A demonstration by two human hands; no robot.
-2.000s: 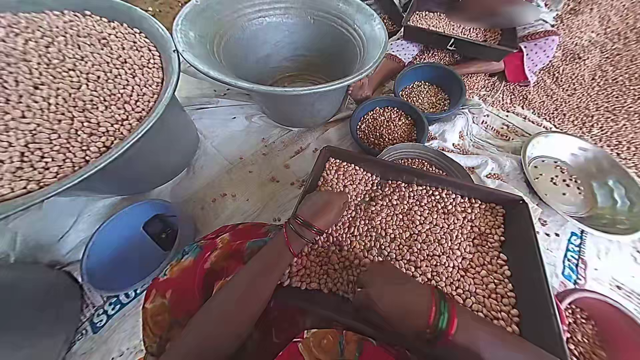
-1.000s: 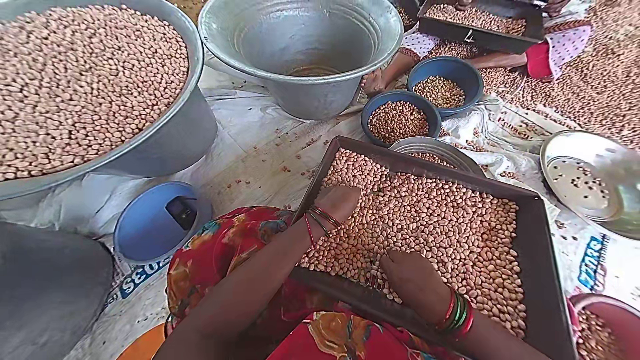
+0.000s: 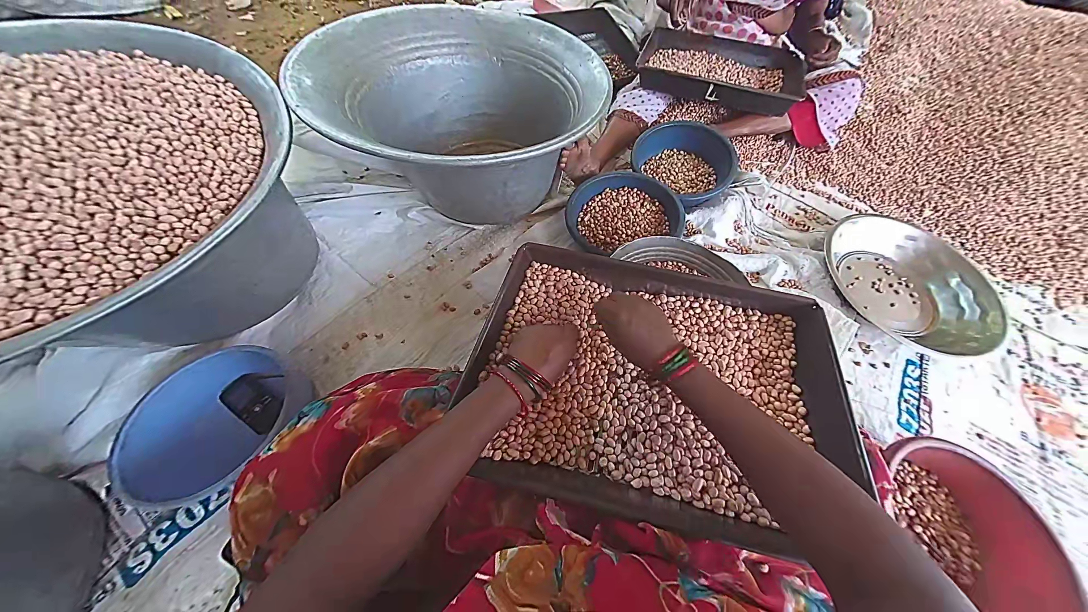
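Note:
A dark rectangular tray (image 3: 829, 374) rests tilted on my lap over red flowered cloth, spread with pinkish-brown shelled nuts or beans (image 3: 680, 442). My left hand (image 3: 544, 350), with dark and red bangles at the wrist, lies on them in the tray's left part, fingers curled down. Just right of it, near the far side, my right hand (image 3: 636, 327) touches the same layer, wearing green and red bangles. The fingertips of both hands are hidden, so whether they pinch anything does not show. The two hands are close but apart.
A large metal tub (image 3: 246, 280) heaped with nuts stands left, beside another metal tub (image 3: 501, 183). Blue bowls (image 3: 625, 180) (image 3: 710, 136), a steel basin (image 3: 969, 297), a red bowl (image 3: 1020, 527) and a blue basin (image 3: 174, 433) surround me. Another person sits beyond with a tray (image 3: 786, 81).
My right hand has moved from the near part of the tray to its far side, beside my left hand. My left hand stays in the tray's left part.

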